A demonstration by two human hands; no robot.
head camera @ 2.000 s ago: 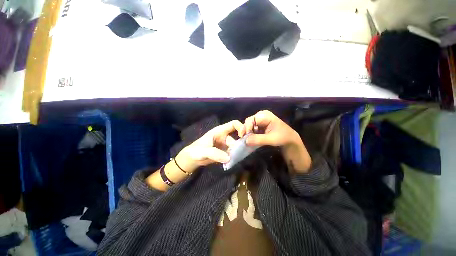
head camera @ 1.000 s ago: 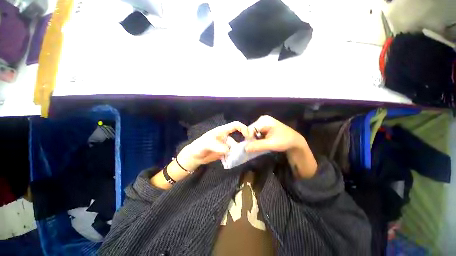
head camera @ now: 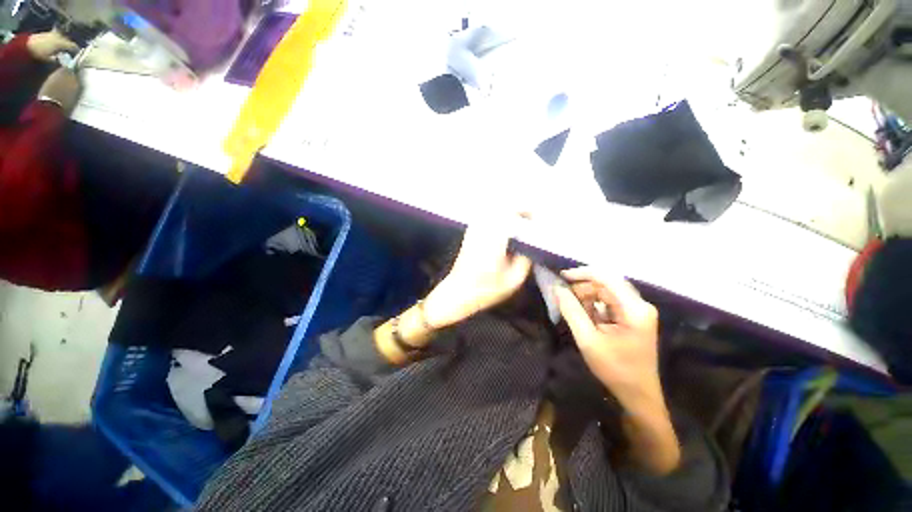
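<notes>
My right hand [head camera: 617, 325] holds a small pale grey fabric piece [head camera: 549, 291] between thumb and fingers, just in front of the table's front edge. My left hand [head camera: 485, 268] is beside it on the left, raised at the table edge and partly washed out by glare. Its fingertips are close to the piece; whether they touch it or hold anything cannot be told. On the white table [head camera: 400, 165] lie a dark stack of fabric pieces [head camera: 655, 155], a small dark curved piece [head camera: 444, 93], a pale piece [head camera: 478, 55] and a small dark triangular piece [head camera: 553, 147].
A sewing machine head [head camera: 815, 50] stands at the upper right. A black pile [head camera: 888, 305] with a red handle beside it is at the right edge. Yellow tape [head camera: 285, 85] crosses the table at left. A blue crate [head camera: 335, 225] holds cloth below. A person's red sleeve [head camera: 40, 190] shows far left.
The view has turned left, bringing in the person's sleeve and the machine head. My hands have moved apart; the piece is now at my right fingertips.
</notes>
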